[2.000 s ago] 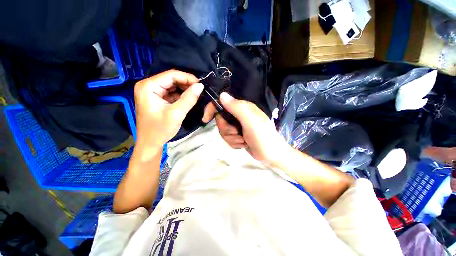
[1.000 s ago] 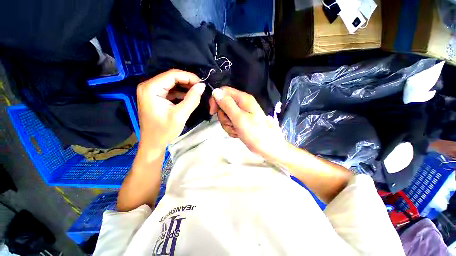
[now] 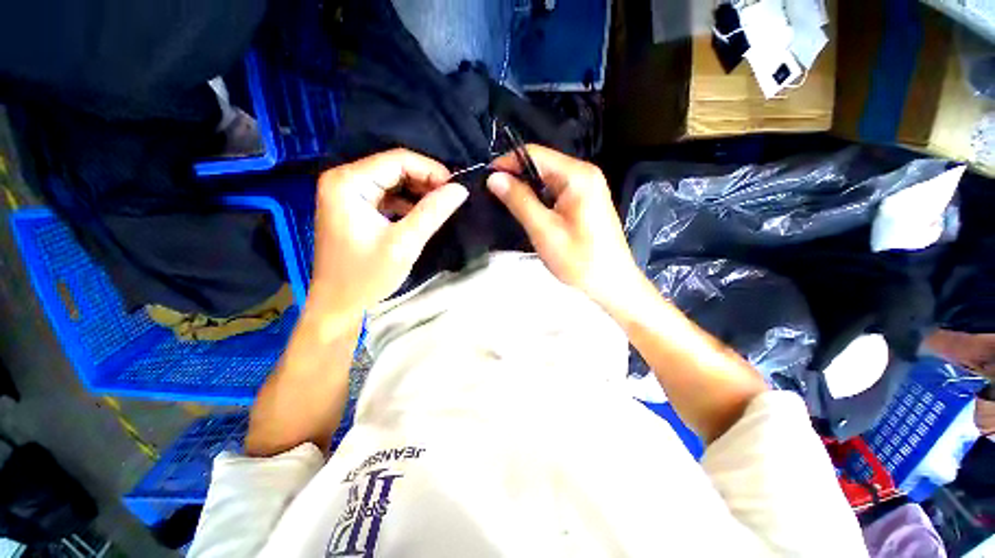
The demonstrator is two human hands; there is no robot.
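A black garment (image 3: 404, 104) lies over the lap and beyond my hands. A thin pale thread (image 3: 471, 169) stretches between my fingertips and runs up over the cloth. My left hand (image 3: 376, 223) pinches the thread's left end between thumb and forefinger. My right hand (image 3: 562, 207) is close to its right, thumb and forefinger at the thread, with small black snips (image 3: 524, 164) held among the fingers and pointing up and away. Whether the left fingers also pinch cloth I cannot tell.
Blue crates (image 3: 164, 365) stand at the left, one with dark and tan cloth (image 3: 224, 322). Plastic-wrapped dark garments (image 3: 742, 207) lie at the right. A cardboard box (image 3: 753, 98) with white tags (image 3: 772, 49) is at the upper right. A blue crate (image 3: 911, 420) is at the lower right.
Both hands have moved slightly up and to the right. The right hand has turned so the snips point away, and its fingertips have come to the thread, which is now pulled straighter.
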